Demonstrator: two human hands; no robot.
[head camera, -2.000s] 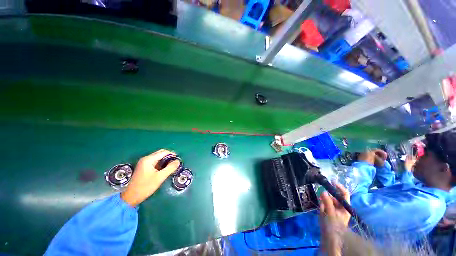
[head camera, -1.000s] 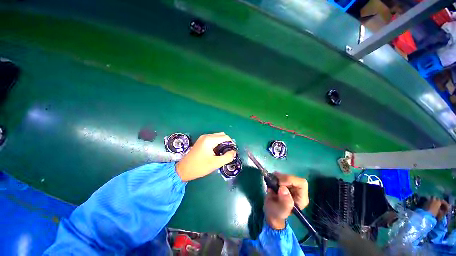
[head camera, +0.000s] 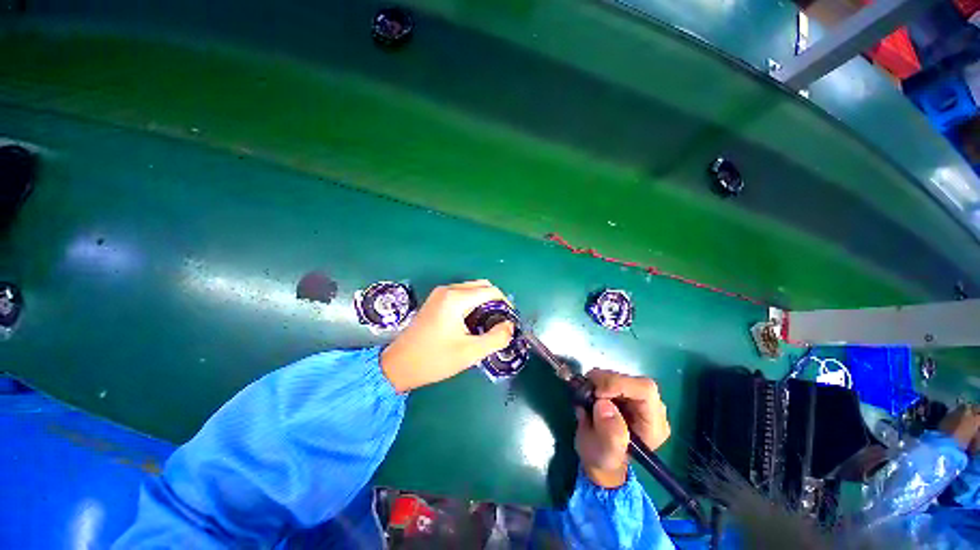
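My left hand (head camera: 446, 335) grips a dark round part (head camera: 491, 317) by its rim, tilted over a black-and-silver round unit (head camera: 504, 356) on the green bench. My right hand (head camera: 620, 421) holds a slim electric screwdriver (head camera: 578, 385). Its silver shaft points up and left, with the tip at the edge of the held part; whether it touches a screw is too small to tell. One round unit (head camera: 385, 307) lies left of my left hand, and another (head camera: 611, 308) lies to the right of the driver tip.
A black ribbed box (head camera: 768, 430) stands at the right, near a blue bin (head camera: 883, 376) and pale post (head camera: 860, 326). A red cord (head camera: 656, 273) runs along the bench edge. Dark units (head camera: 392, 27) (head camera: 725, 175) sit on the conveyor. Another person's sleeve (head camera: 913, 478) shows at lower right.
My right hand has come from the black box to the held part, and the driver tip has closed in on it. The left hand still holds the part. The view has shifted right.
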